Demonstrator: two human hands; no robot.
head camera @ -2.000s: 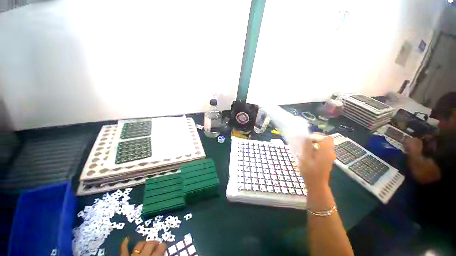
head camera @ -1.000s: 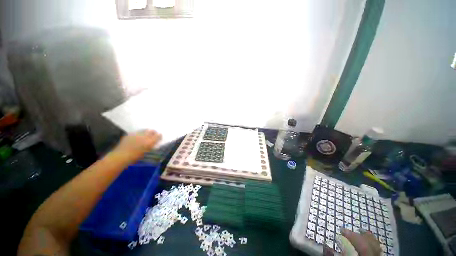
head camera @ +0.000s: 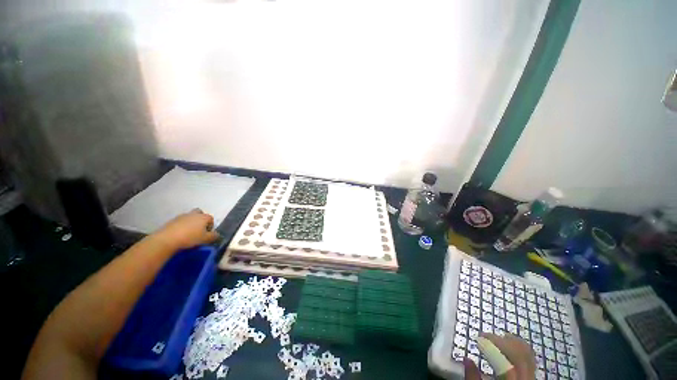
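Observation:
A white sheet or thin tray [head camera: 178, 194] lies flat at the back left. My left hand [head camera: 191, 228] is at its front right edge, above the blue bin; its fingertips are partly hidden, so a grip cannot be told. The thick white component tray [head camera: 445, 338] at the right holds a grid of small square components [head camera: 512, 308]. My right hand [head camera: 505, 358], with a white wrap on one finger, is over the tray's front part, cut off by the lower edge. Whether it pinches a component cannot be told.
The blue bin [head camera: 202, 278] stands at left, beside a loose pile of white square spacers [head camera: 237, 319]. Two green board stacks [head camera: 326, 308] are in the middle. Holed boards [head camera: 256, 223] carry two populated panels behind. Bottles [head camera: 422, 208], a cap and a narrow white carrier [head camera: 631, 300] lie right.
The view has turned left. The white sheet, raised and blurred earlier, now lies flat at the back left. My right hand has moved from the raised sheet to the tray's front.

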